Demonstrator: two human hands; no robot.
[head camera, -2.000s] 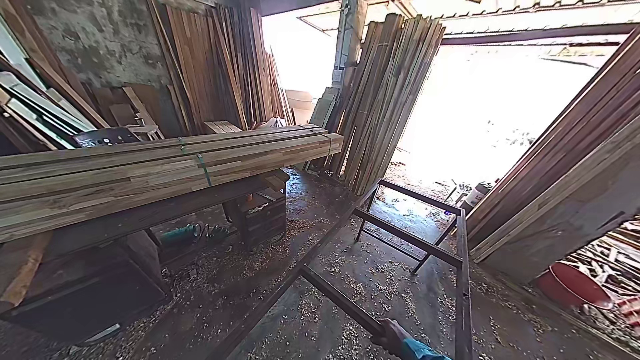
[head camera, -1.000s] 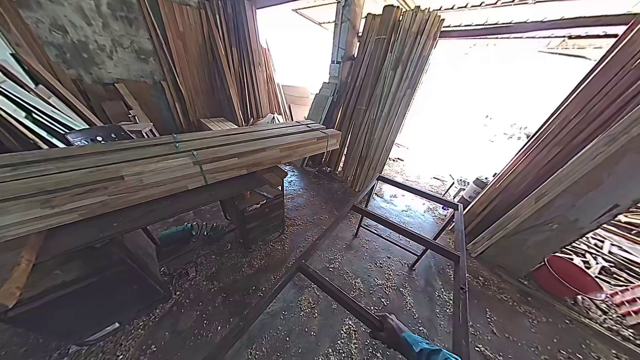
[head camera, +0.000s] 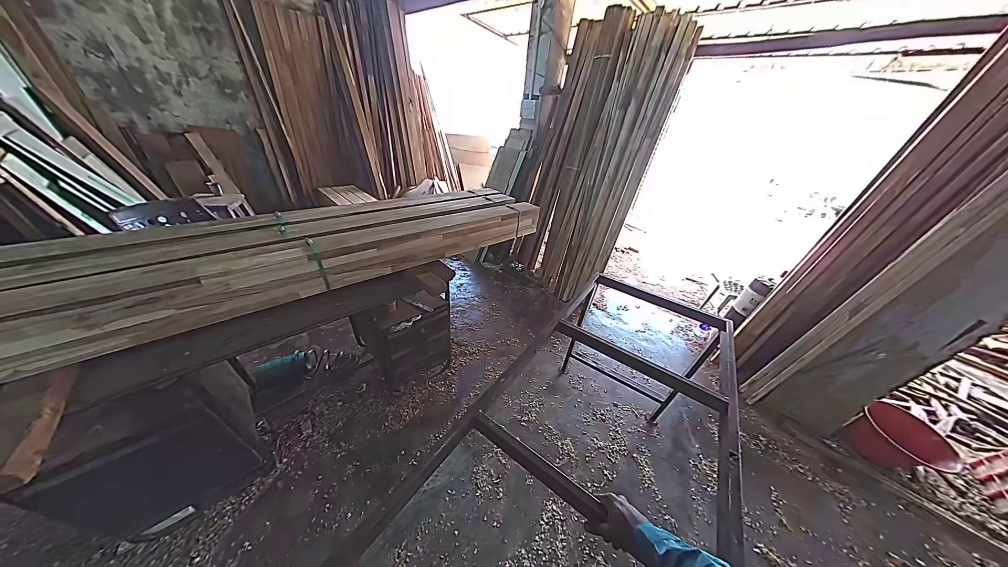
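Note:
My right hand, in a teal sleeve, is closed around a crossbar of a long dark frame at the lower middle of the head view. The frame has two long rails and several crossbars. Its far part lies over a dark stand with thin legs on the floor. Left of the frame, a bundle of long wooden beams tied with green straps rests on a workbench. My left hand is out of view.
Tall wooden boards lean by the bright doorway, and more planks slant at the right. A red basin sits near scrap wood at the right edge. Below the bench are a green tool and a drawer unit. Wood shavings litter the floor.

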